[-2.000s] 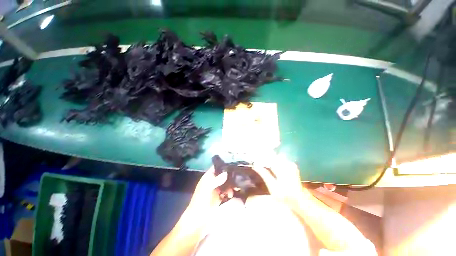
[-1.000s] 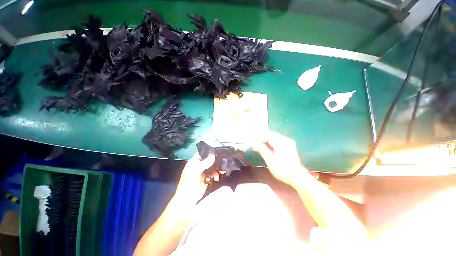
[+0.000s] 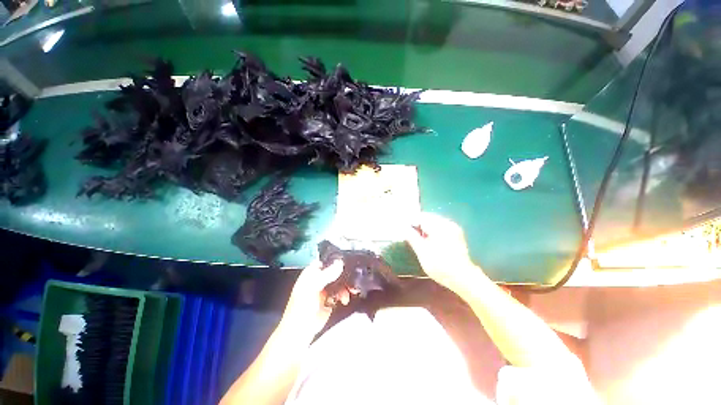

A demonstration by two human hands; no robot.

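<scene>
My left hand [image 3: 320, 289] holds a black leafy piece [image 3: 364, 273] just off the bench's near edge, close to my body. My right hand [image 3: 439, 249] is at the lower right corner of the cardboard work pad [image 3: 378, 198], apart from the piece. Its fingertips are pinched together; a small dark spot shows there, too small and glared to identify. The main heap of black pieces [image 3: 237, 126] lies along the bench. A small black bunch [image 3: 275, 223] lies left of the pad.
Two white teardrop-shaped glue bottles [image 3: 477, 141] lie right of the pad. A black cable [image 3: 624, 150] hangs at the bench's right end. A green plastic crate [image 3: 54, 297] with black pieces and a white label stands lower left, beside blue crates [image 3: 198, 348]. A lit tray [image 3: 664, 257] glares at right.
My right hand was on the black piece two seconds ago and is now away from it, to the right by the pad's corner. My left hand still holds the piece. The view has shifted.
</scene>
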